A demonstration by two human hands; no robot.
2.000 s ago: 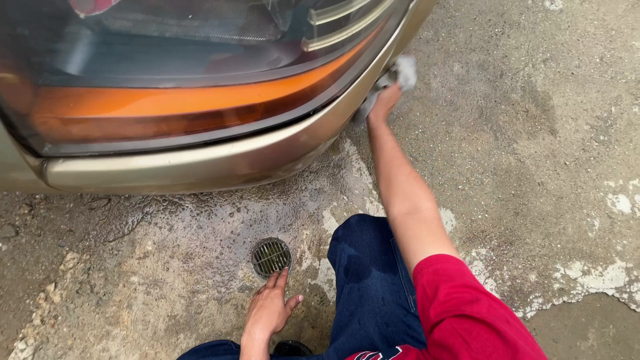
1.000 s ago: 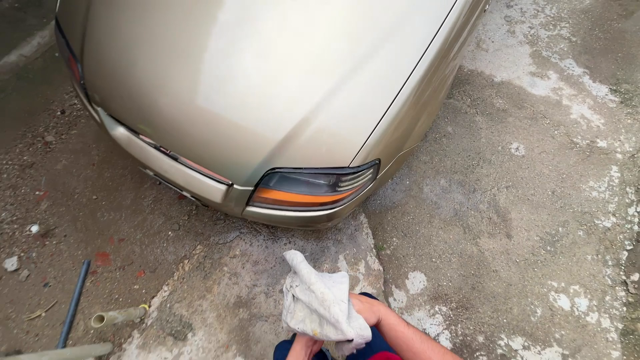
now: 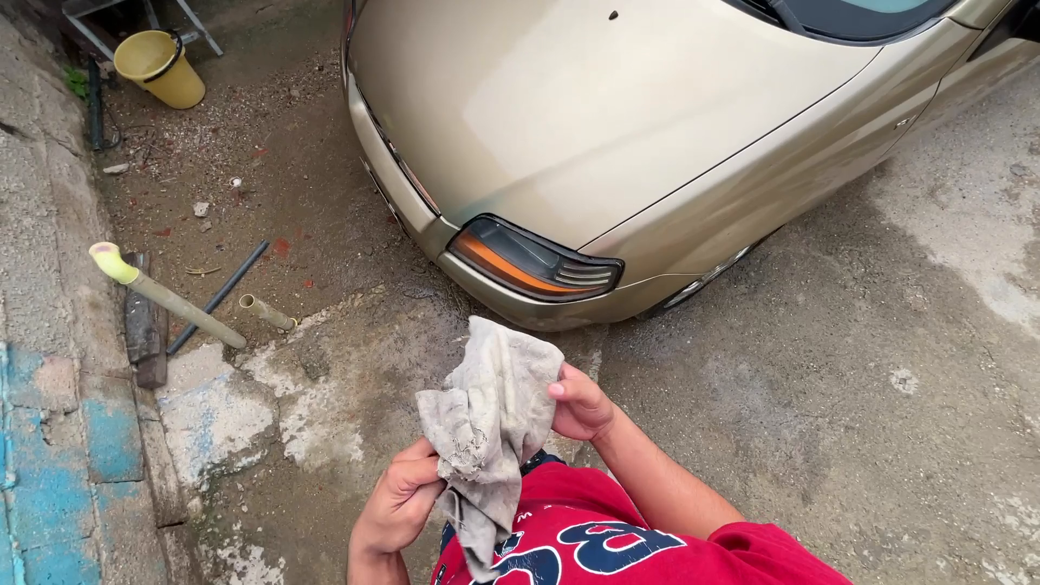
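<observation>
A worn grey cloth rag hangs between my hands in front of my red shirt. My left hand pinches its lower left edge, and my right hand grips its right edge with the thumb on top. Beyond the rag stands a gold-beige car, its hood rising away from me. The headlight, with an orange strip, and the front bumper are just past the rag's top, touched by neither hand.
A yellow bucket stands at the upper left near a metal frame. Pipes and a dark rod are at left, beside a rough wall with blue paint. Cracked, partly damp concrete lies around the car.
Two seconds ago my right hand held the rag low at the bumper's side, and my left hand was near a floor drain. Both hands now hold the rag before me; the view has pulled back greatly.
</observation>
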